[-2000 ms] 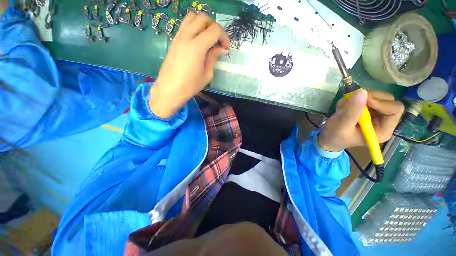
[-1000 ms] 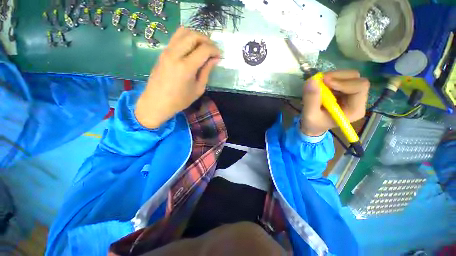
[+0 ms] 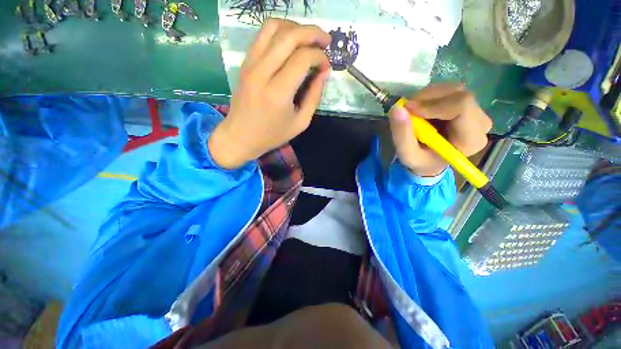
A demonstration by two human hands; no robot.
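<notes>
A dark round circuit board (image 3: 342,49) lies on the pale work sheet (image 3: 388,58). My left hand (image 3: 279,88) is at the board's left edge, with thumb and fingertips close together; whether they hold a wire or the board's edge cannot be told. My right hand (image 3: 439,126) grips the yellow handle of the soldering iron (image 3: 446,150). The iron's metal tip points up and left and is at the board's lower right edge. A pile of short black wires (image 3: 262,8) lies above my left hand, cut off by the picture's top.
Small curved assemblies (image 3: 178,19) stand in rows on the green bench at upper left. A beige ring holder (image 3: 487,31), a blue station with a round knob (image 3: 569,68) and a yellow piece (image 3: 579,112) are at upper right. Clear component trays (image 3: 521,238) sit at lower right.
My left hand has moved right to the board's edge. My right hand has brought the iron's tip left to the board. The bench contents have shifted up and left in view.
</notes>
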